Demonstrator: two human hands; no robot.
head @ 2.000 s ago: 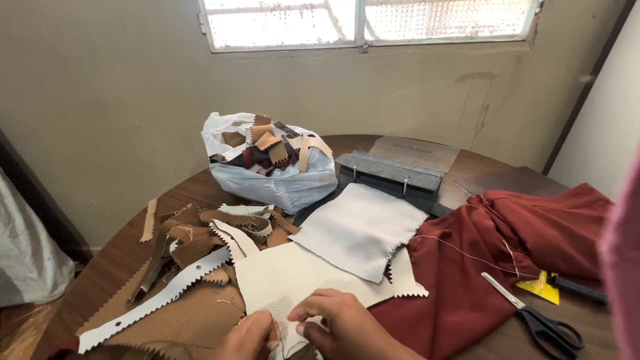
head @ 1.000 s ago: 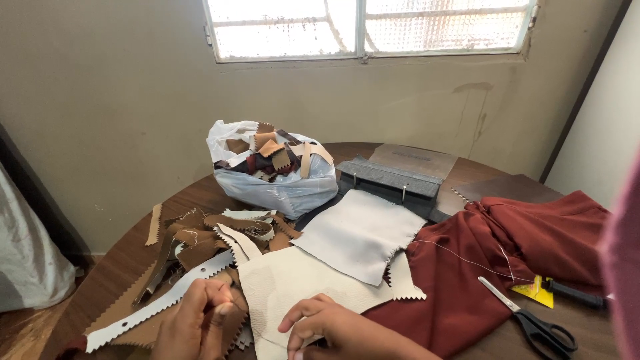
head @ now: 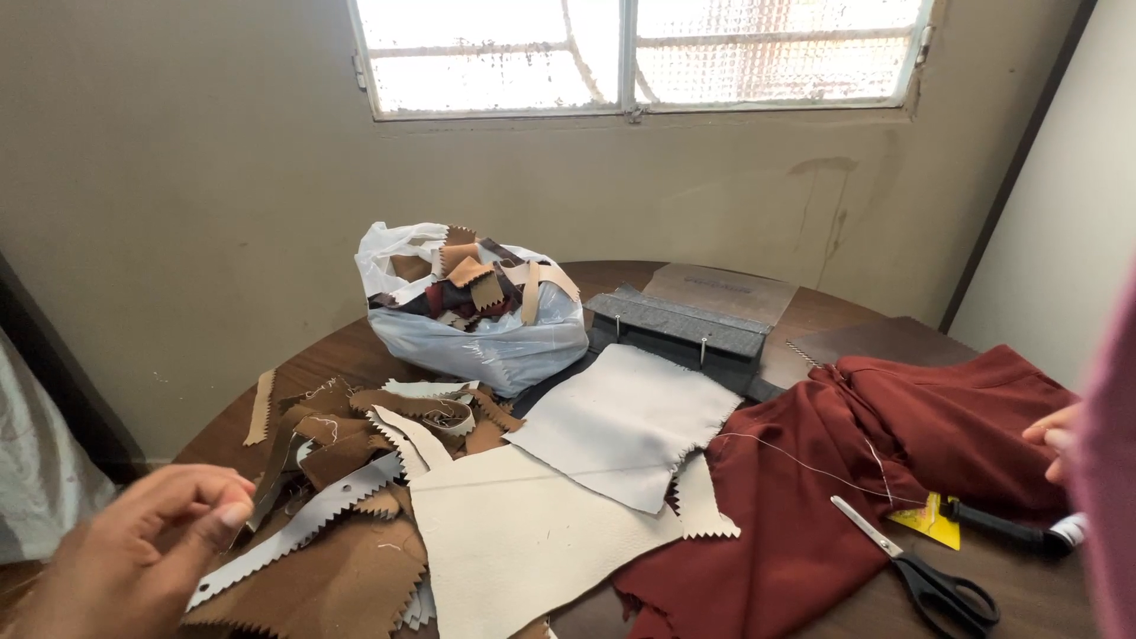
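My left hand (head: 151,541) is at the lower left, thumb and forefinger pinched together. My right hand (head: 1056,437) is at the far right edge, partly hidden by a blurred purple cloth. A thin thread (head: 541,477), faintly visible, runs taut between the two hands, above a cream leather-like piece (head: 532,541) with some zigzag edges. A pale grey piece (head: 621,417) overlaps the cream one. Dark red cloth (head: 781,497) lies to their right, with a loose white thread (head: 799,460) over it. Black-handled scissors (head: 941,590) lie partly open beside the cloth.
Brown zigzag-edged scraps (head: 337,444) and a white strip (head: 297,537) lie at left. Behind stand a plastic bag of scraps (head: 479,342) and a grey fabric-covered object (head: 679,324). At right are a yellow item (head: 932,524) and a black-handled item (head: 994,525).
My hands have moved far apart, the left toward the left edge and the right to the far right. They were close together over the cream piece, which is now uncovered.
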